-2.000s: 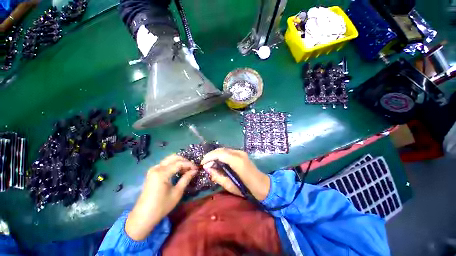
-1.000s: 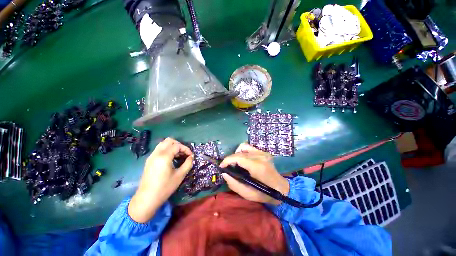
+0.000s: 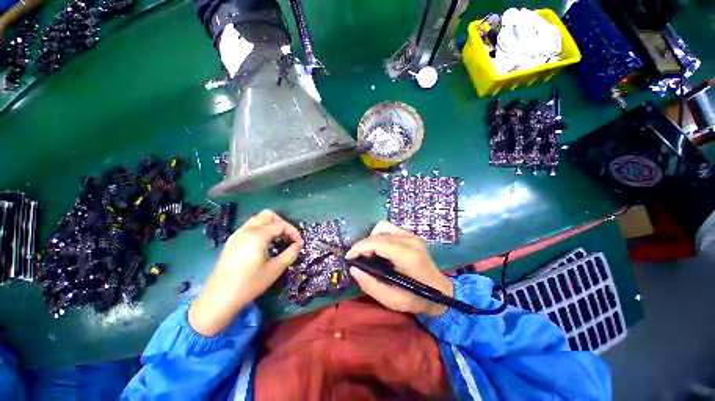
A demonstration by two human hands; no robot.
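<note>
A purplish speckled PCB panel (image 3: pixel 317 235) lies on the green mat between my hands, with several black components on its near part, one with a yellow mark. My right hand (image 3: pixel 398 270) holds a black soldering iron (image 3: pixel 415 287) like a pen; its thin tip points left over the panel. My left hand (image 3: pixel 255 254) is at the panel's left edge and pinches a small black component (image 3: pixel 277 246) between thumb and fingers, which partly hide it. A pile of black components (image 3: pixel 102 243) lies to the left of my left hand.
A grey fume hood (image 3: pixel 278 133) stands above the work, beside a round solder pot (image 3: pixel 390 135). A second panel (image 3: pixel 424 207) and a populated panel (image 3: pixel 524 134) lie to the right. Behind are a metal stand (image 3: pixel 427 47) and yellow basket (image 3: pixel 517 69); at right, a fan (image 3: pixel 635 168) and slotted tray (image 3: pixel 576 301).
Since the first frame, my right hand with the iron has moved right, away from my left hand, uncovering the panel and the yellow-marked component. The last second shows little movement.
</note>
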